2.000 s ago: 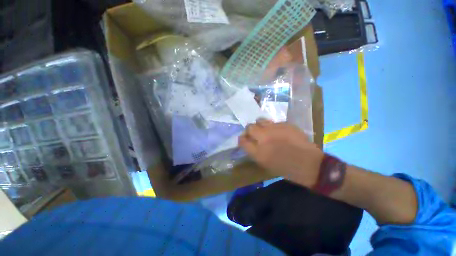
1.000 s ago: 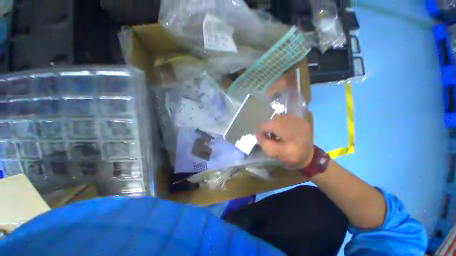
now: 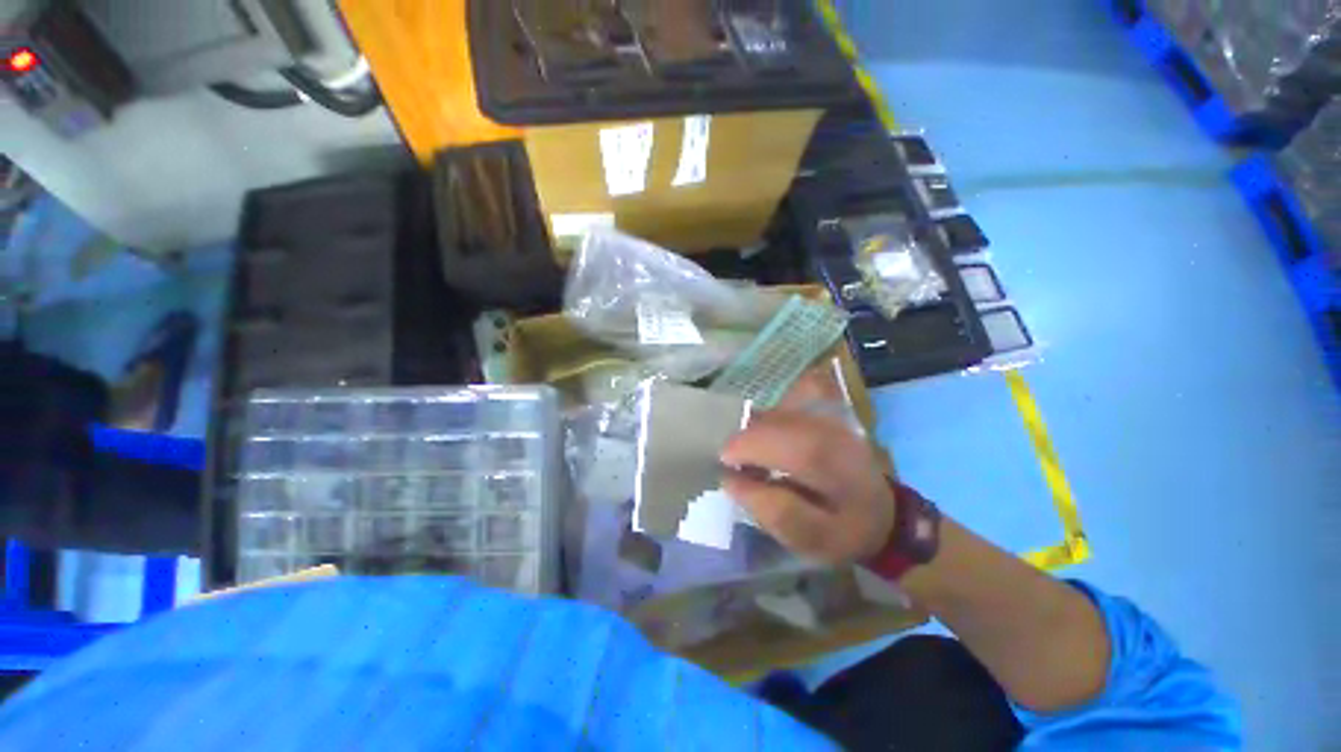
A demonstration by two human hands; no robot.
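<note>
My right hand (image 3: 809, 478), bare with a dark red wristband, holds a flat grey-beige sheet (image 3: 684, 448) with a white edge by its right side, above the open carton. A small white piece (image 3: 707, 519) shows at the sheet's lower edge. The brown carton (image 3: 706, 646) holds crinkled clear plastic bags (image 3: 647, 287), one with a white label, and a pale green perforated sheet (image 3: 784, 350). A small dark piece (image 3: 640, 551) lies lower in the carton. My left hand is not in view.
A clear compartment tray (image 3: 397, 478) lies left of the carton. Behind stand a taller carton (image 3: 677, 184) with a dark tray on top and black crates (image 3: 316, 279). Black trays (image 3: 919, 345) lie at right on the blue floor with yellow tape (image 3: 1047, 463). Someone's foot shows at far left.
My right hand has lifted the grey-beige sheet out of the carton's contents and holds it over the carton. The view has shifted, showing more of the area behind and to the left.
</note>
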